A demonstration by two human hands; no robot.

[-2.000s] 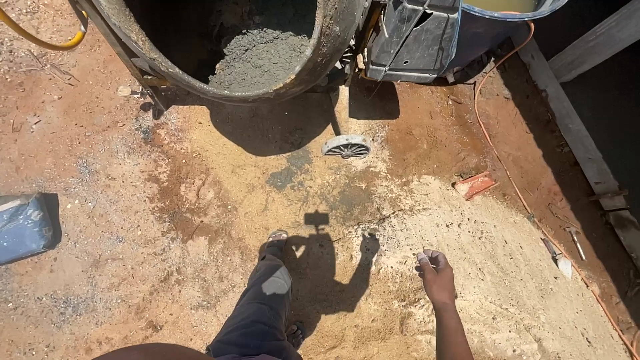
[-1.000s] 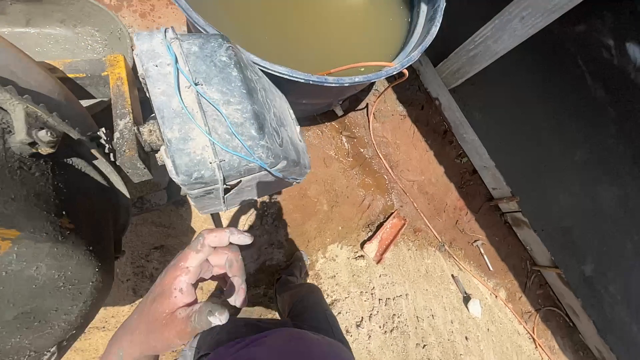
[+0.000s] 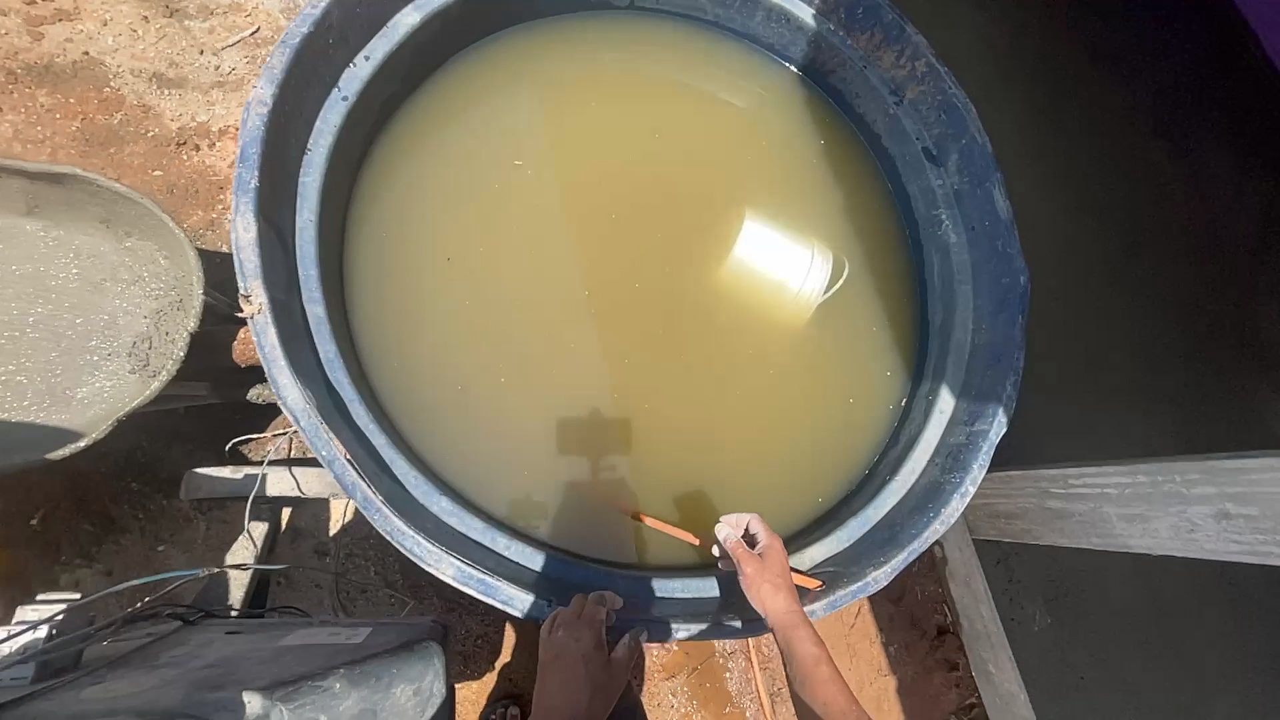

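Note:
A large round blue plastic tub point(image 3: 270, 330) of murky yellowish water point(image 3: 560, 290) fills the middle of the view. My left hand point(image 3: 585, 650) rests on its near rim, with the fingertips over the edge. My right hand point(image 3: 755, 565) is above the near right inner wall, its fingers closed around an orange hose point(image 3: 667, 528). One end of the hose dips into the water, and another stretch comes out to the right of my hand over the rim. A white bucket point(image 3: 785, 262) with a handle lies tilted and partly sunk at the right of the water.
At the left stands a wheelbarrow-like basin of wet grey mix point(image 3: 90, 300). A grey plastic cover point(image 3: 350, 670) and loose wires point(image 3: 255, 480) are at the lower left. Wooden boards point(image 3: 1130, 505) border a dark area on the right. Reddish soil point(image 3: 160, 70) surrounds the tub.
The view has shifted a lot, onto the tub. My left hand now touches the rim. My right hand, out of view one second ago, now holds the orange hose.

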